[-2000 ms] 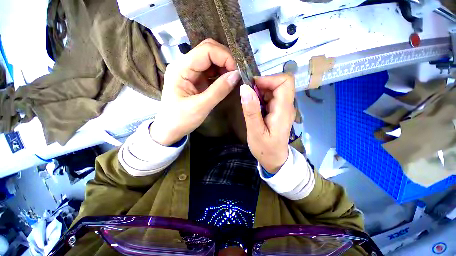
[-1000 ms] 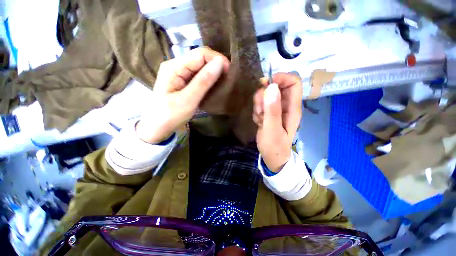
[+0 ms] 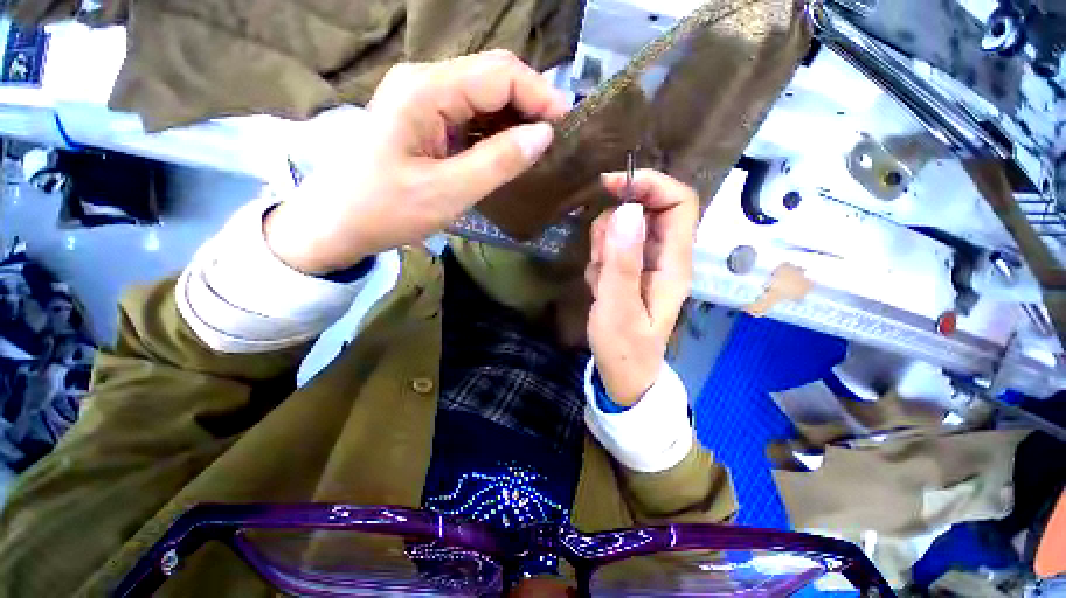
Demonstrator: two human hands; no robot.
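A brown knit garment piece (image 3: 701,105) hangs from the machine area down toward my lap, with a lighter speckled seam (image 3: 655,53) along its upper left edge. My left hand (image 3: 450,152) pinches the seam edge between thumb and forefinger. My right hand (image 3: 637,275) is in front of the piece, closed on a thin tool with a metal point (image 3: 631,171) standing up between thumb and forefinger. The tip is apart from the seam. The rest of the tool is hidden in the fingers.
A brown garment pile (image 3: 269,58) lies at the upper left. Machine parts (image 3: 923,94) and bars are at the upper right. A measuring strip (image 3: 865,327) runs along the table's front edge. A blue bin (image 3: 748,403) with brown and beige cut pieces (image 3: 900,485) stands at the lower right.
My hands have come apart from each other. The view has shifted, and the garment piece now slants to the upper right. The metal point has moved away from the seam.
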